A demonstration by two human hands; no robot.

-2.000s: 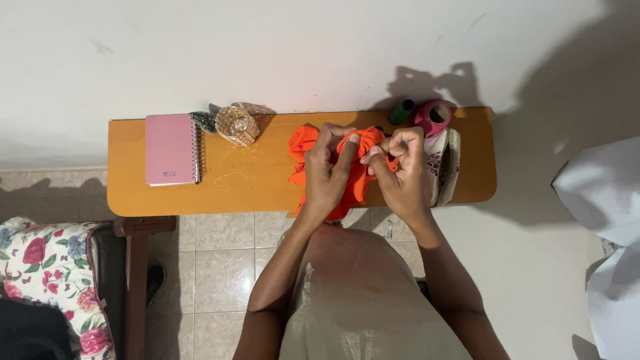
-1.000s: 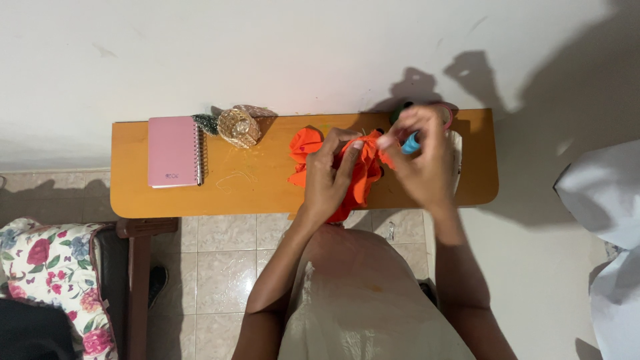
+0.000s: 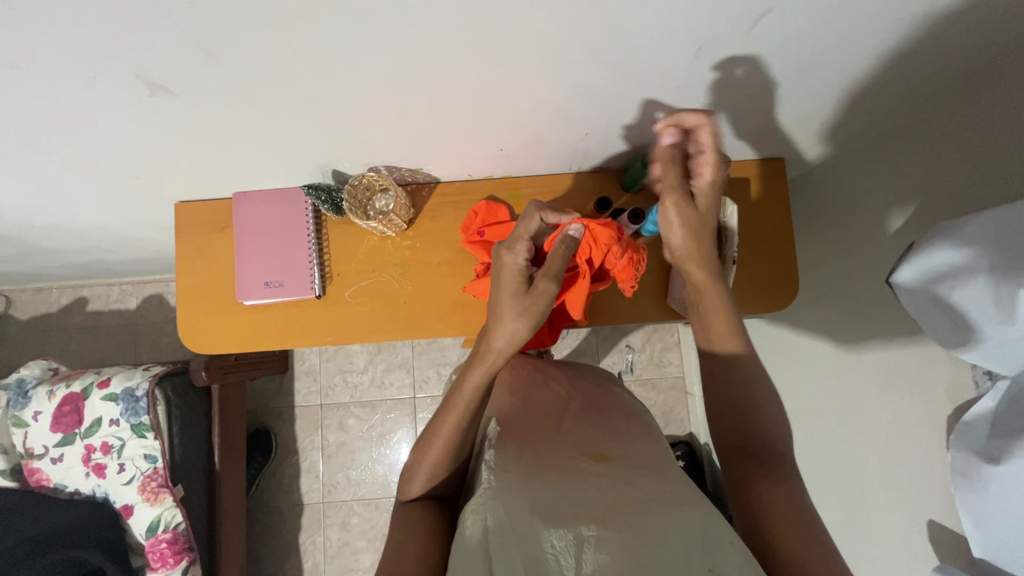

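Note:
Bunched orange fabric [image 3: 588, 268] with a gathered, ruffled edge lies over the front part of a narrow wooden table [image 3: 432, 296]. My left hand [image 3: 532, 272] pinches it between thumb and fingertips. To the right and above the fabric, my right hand [image 3: 688, 184] is raised with thumb and fingers together, slightly blurred; whether it holds a needle or thread cannot be made out. Behind the fabric stand dark-topped thread spools [image 3: 632, 218], a green spool [image 3: 635, 174] and a light blue item [image 3: 650, 221], partly hidden by my right hand.
A pink spiral notebook [image 3: 274, 246] with a pen lies at the left, beside a small wicker basket [image 3: 378, 203] and a dark green frosted sprig [image 3: 325, 198]. A pale pouch or case [image 3: 730, 240] sits behind my right wrist. A floral cloth [image 3: 88, 448] covers a seat at lower left.
My right hand has moved up and away from the orange fabric, where it was pinching two seconds ago. My left hand has kept its hold on the fabric.

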